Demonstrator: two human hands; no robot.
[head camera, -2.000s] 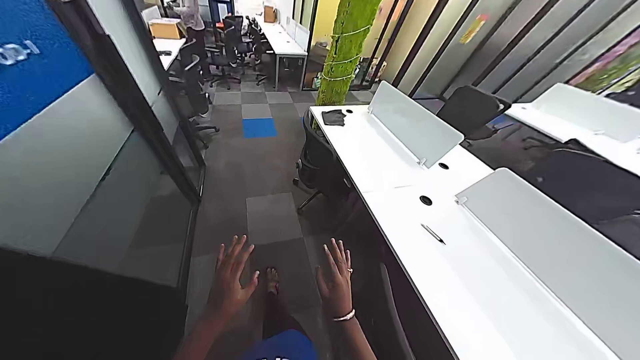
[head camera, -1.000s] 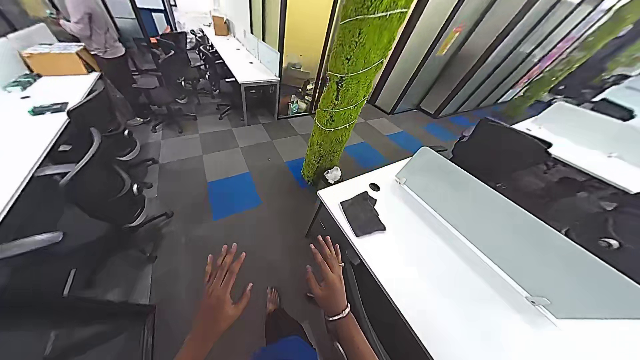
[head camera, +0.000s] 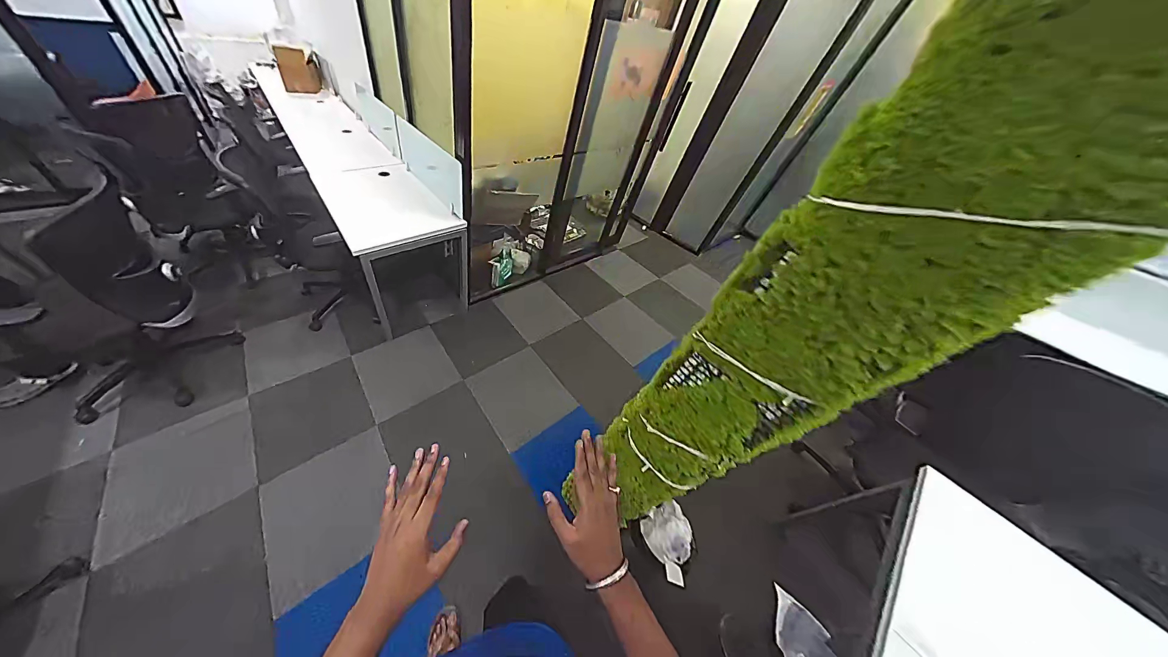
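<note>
My left hand (head camera: 412, 538) is raised over the carpet tiles at the lower centre, fingers spread, palm turned forward, holding nothing. To its right my right hand (head camera: 589, 511), with a ring and a pale bracelet on the wrist, is also raised with the thumb apart and nothing in it. Its fingertips overlap in view the foot of a pillar wrapped in green artificial grass (head camera: 849, 255), tied round with white cord; whether they touch cannot be told. A crumpled white plastic bag (head camera: 668, 534) lies on the floor beside the pillar's foot.
White desks with a low glass divider (head camera: 401, 205) stand ahead on the left, a cardboard box (head camera: 298, 69) at their far end. Black office chairs (head camera: 119, 246) fill the left side. Behind are glass partitions (head camera: 525, 91). At lower right is a white desk corner (head camera: 1013, 584).
The view has moved forward along the aisle to the grass-wrapped pillar, which now stands close at the right. Both hands stay raised and empty.
</note>
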